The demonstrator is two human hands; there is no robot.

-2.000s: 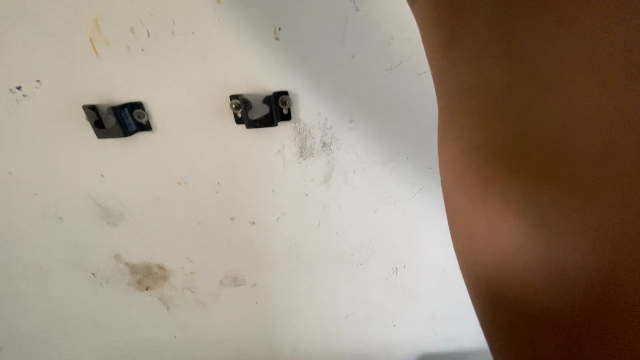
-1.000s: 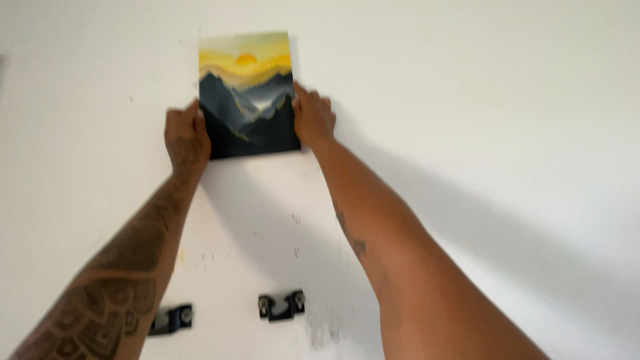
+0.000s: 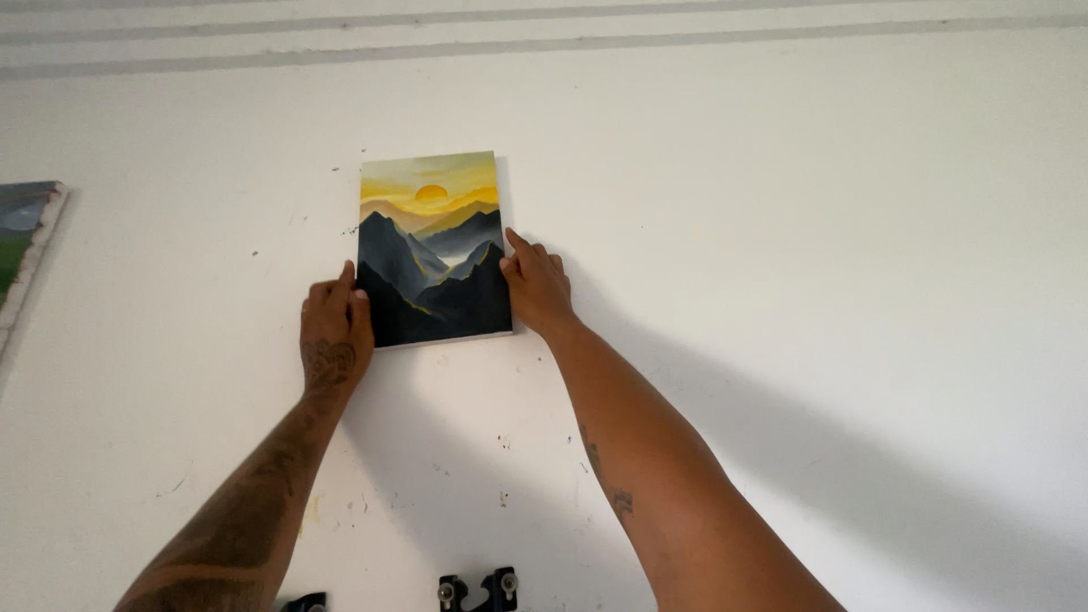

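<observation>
A small canvas painting of dark mountains under a yellow sky with an orange sun is up against the white wall, slightly tilted. My left hand grips its lower left edge, thumb and index finger along the side. On the opposite side, my right hand holds the right edge around mid-height, with its fingertips against the canvas side. The back of the canvas is hidden, so how it meets the wall cannot be seen.
Two black brackets are screwed to the wall below, one at bottom centre and another partly behind my left forearm. Part of another painting hangs at the far left. Grey stripes cross the top.
The view has tilted up. Two seconds ago only the brackets and part of an arm showed; a second ago both hands held the painting, as they do now.
</observation>
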